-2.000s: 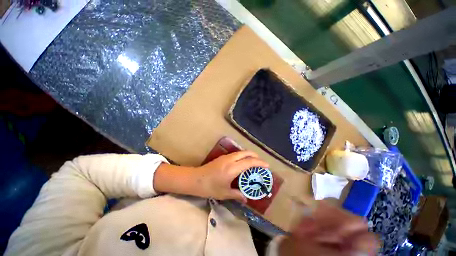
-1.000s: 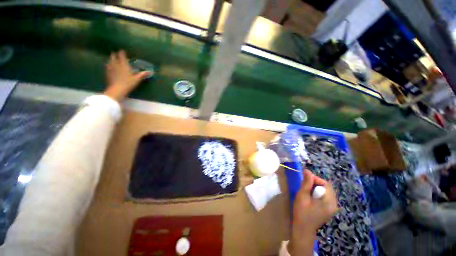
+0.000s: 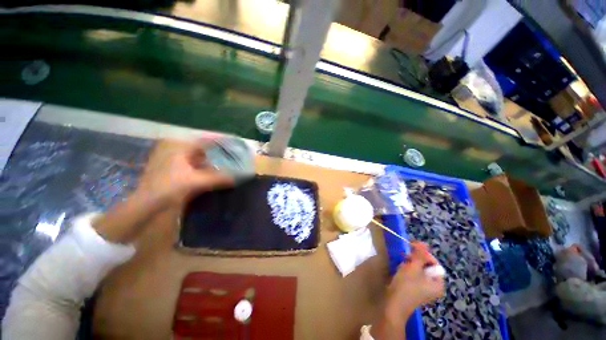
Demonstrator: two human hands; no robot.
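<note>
My left hand (image 3: 179, 176) is blurred and holds a pale teal round spoked part (image 3: 230, 157) above the left back corner of the black parts tray (image 3: 222, 222). My right hand (image 3: 413, 279) grips a thin tan stick (image 3: 391, 229) with a white end showing at the fist, over the blue bin's left edge. The stick's far end is at the cream-white pot (image 3: 353, 214); whether it is inside the pot I cannot tell. A red-brown fixture (image 3: 272, 305) lies in front of the tray with a small white disc (image 3: 243, 310) on it.
A folded white cloth (image 3: 351, 251) lies by the pot. The blue bin (image 3: 414, 325) holds a heap of grey-black parts. Spoked parts (image 3: 266, 122) sit on the green belt (image 3: 359, 123) behind a metal post (image 3: 297, 80). Bubble wrap (image 3: 80, 172) is at the left; a person is at the far right.
My left hand has come back from the belt towards me, now with a spoked part in it. My right hand has moved slightly, still holding the stick. The parts on the belt have shifted right.
</note>
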